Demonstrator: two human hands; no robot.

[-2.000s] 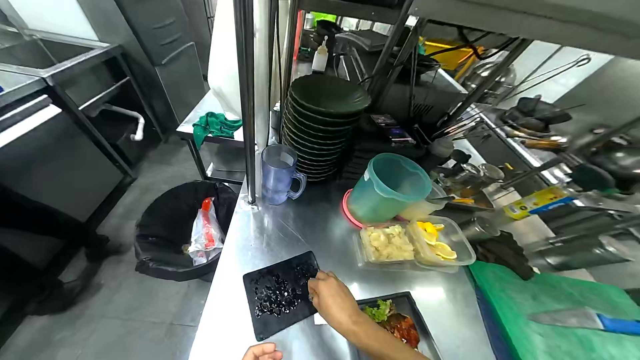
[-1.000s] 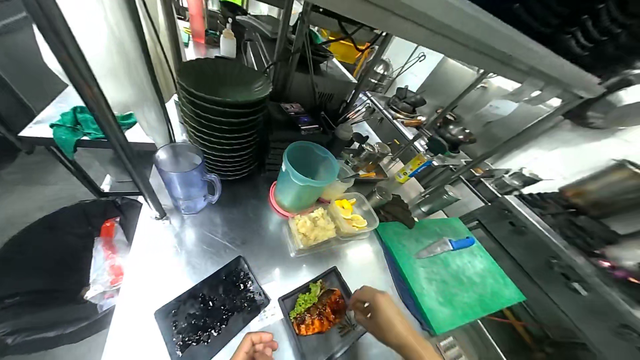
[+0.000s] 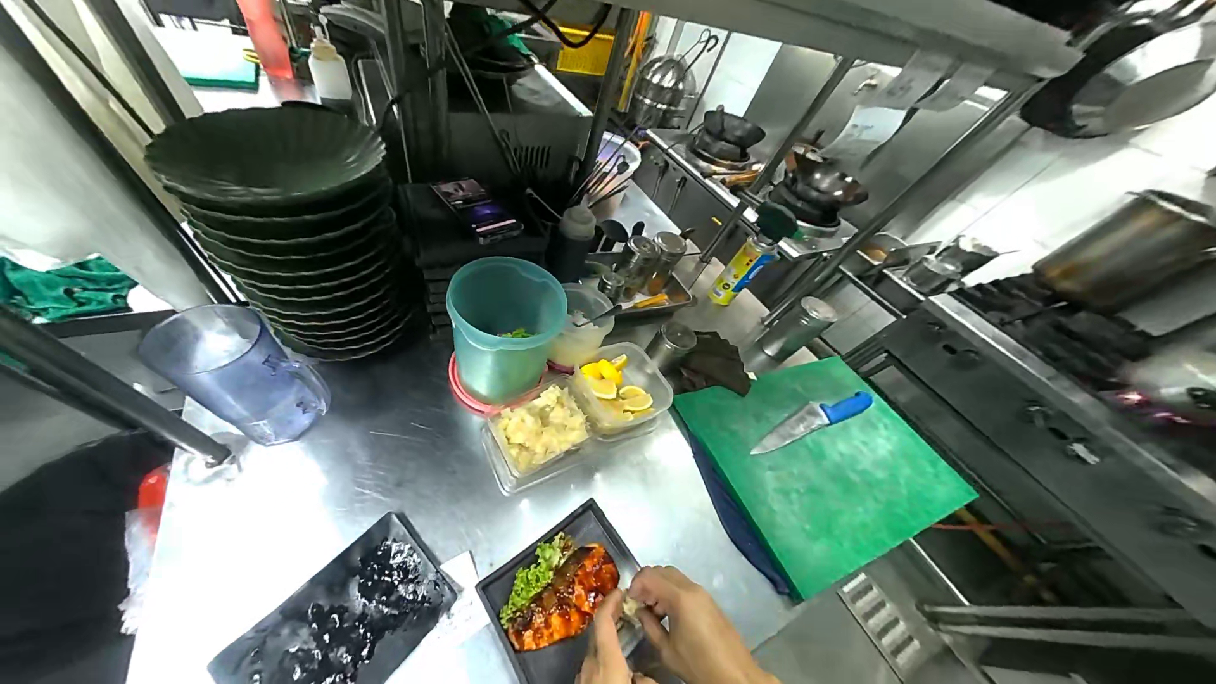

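My left hand and my right hand meet over the right part of a black rectangular plate. Their fingertips pinch a small pale piece, too small to name. On the plate lie a red-glazed piece of food, perhaps fish, and green curly lettuce at its left. Left of it is a black tray with dark, glossy wet-looking contents. Behind the plate, a clear container holds pale chunks, beside another with lemon wedges.
A green cutting board with a blue-handled knife lies at the right. Behind stand a teal container, a plastic jug and stacked dark plates. Metal shelf posts rise from the steel table.
My left and right hands, apart one second ago, have come together over the plate. Two seconds ago my right hand was at the black tray. The view has shifted.
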